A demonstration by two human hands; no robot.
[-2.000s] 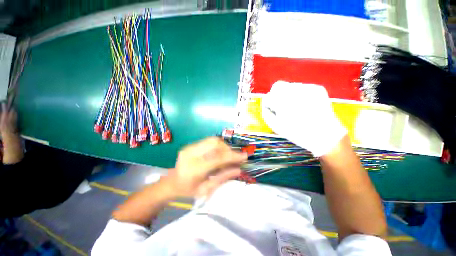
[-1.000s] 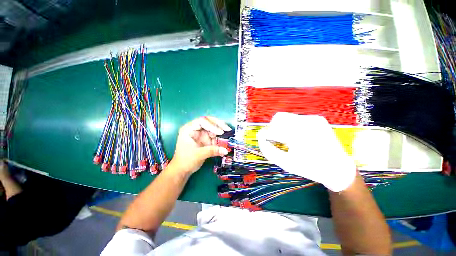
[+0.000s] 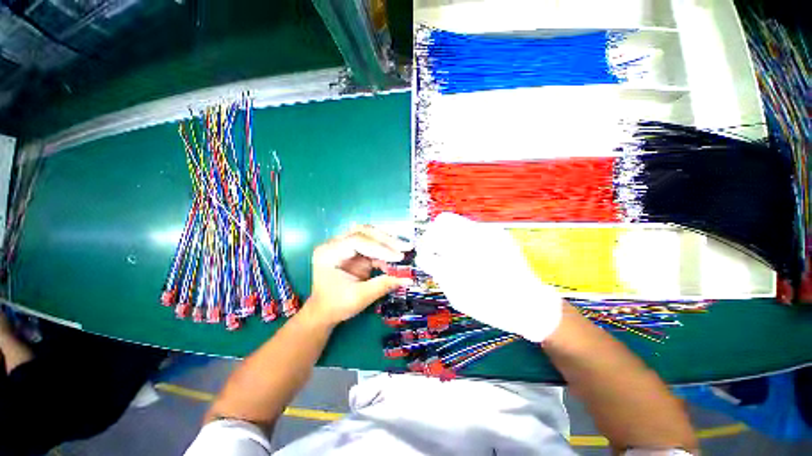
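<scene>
My bare left hand (image 3: 343, 274) holds a small red and black connector housing (image 3: 398, 269) between thumb and fingers, at the left edge of the wire tray (image 3: 694, 258). My right hand (image 3: 485, 276), in a white glove, is close beside the housing with its fingertips near it; what its fingers hold is hidden. The glove covers part of the yellow wires (image 3: 570, 258). The red wires (image 3: 525, 190) lie just beyond. Part-filled harnesses (image 3: 436, 321) lie in a pile in front of the tray, with red and black housings at the left.
Blue wires (image 3: 525, 61) and white wires (image 3: 525, 125) lie farther back in the tray, black wires (image 3: 703, 187) at its right. A fanned harness bundle (image 3: 227, 223) lies on the green bench at left. More harnesses (image 3: 788, 98) lie right of the tray. Another person's arm (image 3: 12, 347) shows at far left.
My right hand has moved left from over the yellow wires to the housing. My left hand has stayed at about the same place, still holding the housing. The view has shifted slightly.
</scene>
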